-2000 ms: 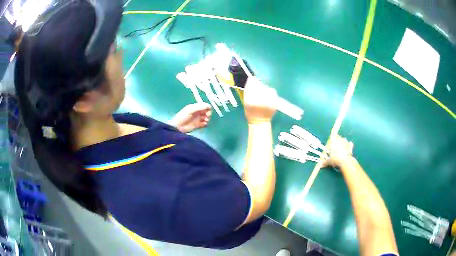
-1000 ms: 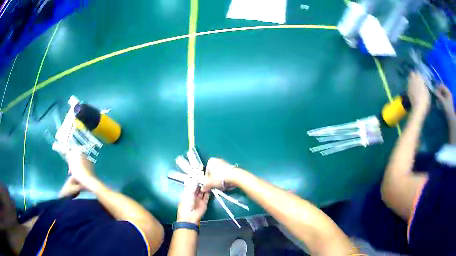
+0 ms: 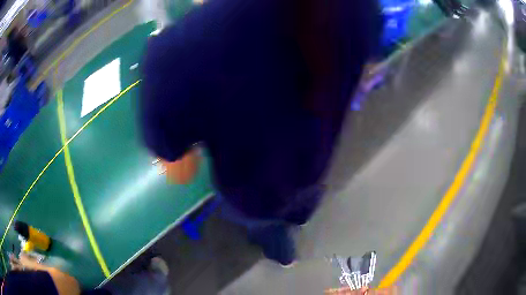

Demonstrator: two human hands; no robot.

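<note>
A small bunch of white wired units (image 3: 359,271) stands fanned upward at the bottom edge, right of centre, above the grey floor. Skin of a hand shows just under the bunch, with the units at its fingers. The picture's bottom edge cuts it off, and I cannot tell whether it is my left hand, my right hand or both. The grip itself is hidden.
A blurred person in navy (image 3: 259,115) fills the centre, close in front. The green bench (image 3: 115,190) lies left, with a paper sheet (image 3: 102,86) and a yellow heat gun (image 3: 36,237) beside a co-worker's arm. Grey floor with a yellow line (image 3: 461,178) runs right.
The view has swung right from the bench towards the floor. The bunch, gathered between both my hands over the bench earlier, is now at the bottom edge. A navy-clad person now blocks the centre.
</note>
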